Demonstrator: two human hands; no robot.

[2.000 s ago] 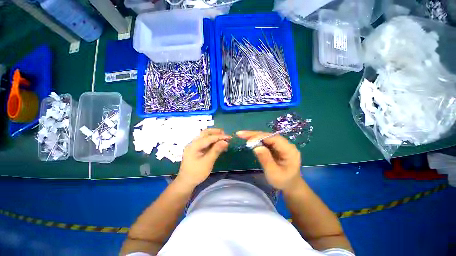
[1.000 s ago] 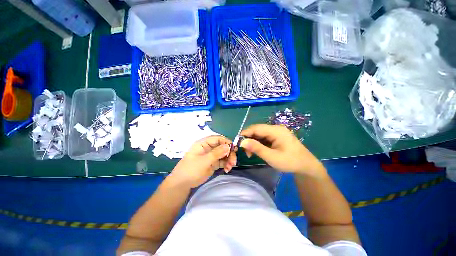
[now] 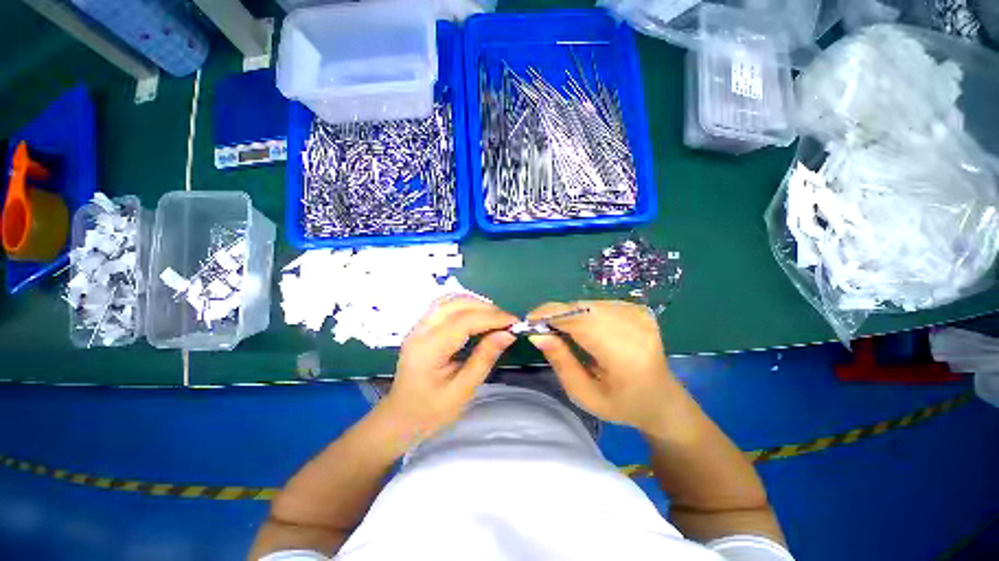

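My left hand (image 3: 451,353) and my right hand (image 3: 609,353) meet at the bench's front edge. Their fingertips pinch one small unit between them. A thin metal rod (image 3: 567,316) points right from it, over my right fingers. A small whitish and metal part (image 3: 530,328) shows between the fingertips; its details are too small to tell. Flat white tabs (image 3: 367,294) lie in a pile left of my hands. Tiny dark reddish clips (image 3: 632,266) lie in a loose heap beyond my right hand.
Beyond lie a left blue tray (image 3: 462,208) of short metal pieces under a clear box (image 3: 356,66), and a right blue tray (image 3: 646,197) of rods. Clear boxes of assemblies (image 3: 263,285) stand left. A lidded box (image 3: 745,99) and a plastic bag (image 3: 898,219) are right.
The rod pointed up and away from me between my hands; now it lies nearly flat, pointing right. My right hand has moved slightly lower and left, and the fingertips of both hands meet.
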